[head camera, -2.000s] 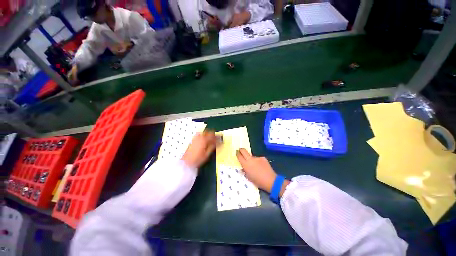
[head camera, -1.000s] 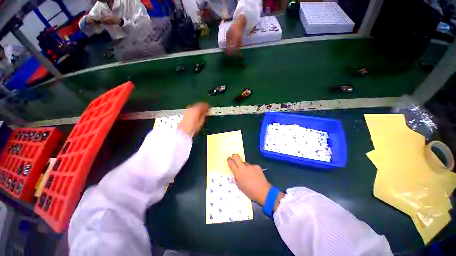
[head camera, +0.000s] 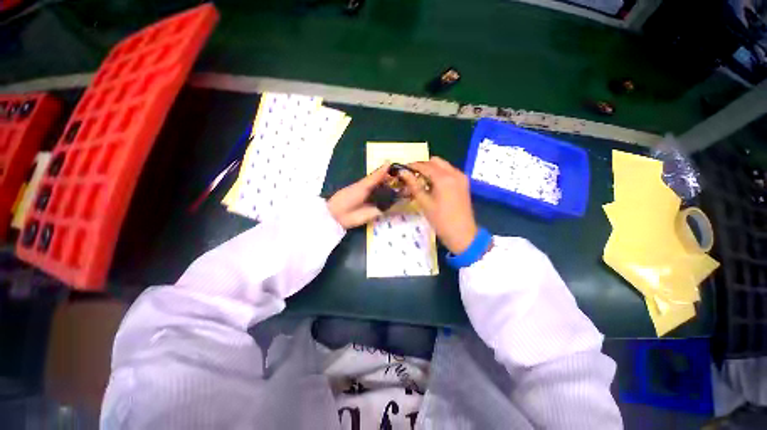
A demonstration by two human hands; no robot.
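A small black electronic module (head camera: 387, 196) with coppery spots is held in my left hand (head camera: 357, 201), above the adhesive sheet. My right hand (head camera: 447, 201), with a blue wristband (head camera: 471, 249), has its fingers on the module's upper right side. Whether the tweezers are in it cannot be made out. The adhesive sheet (head camera: 402, 252) lies upright under both hands, blue print below, plain yellow above. The blue parts bin (head camera: 569, 202) right of it holds a heap of tiny white parts (head camera: 517, 170).
Spare adhesive sheets (head camera: 286, 155) lie left, beside thin dark and reddish sticks (head camera: 220, 180). A red tray (head camera: 118, 138) is propped far left. Yellow liners (head camera: 643, 227), a tape roll (head camera: 696, 230) and a clear bag (head camera: 678, 168) lie right. Modules, one near centre (head camera: 448, 78), lie on the green conveyor beyond the rail.
My left hand has come back from near the rail to the sheet, now with a module. My right hand has lifted from the sheet to the module. The view has tilted down.
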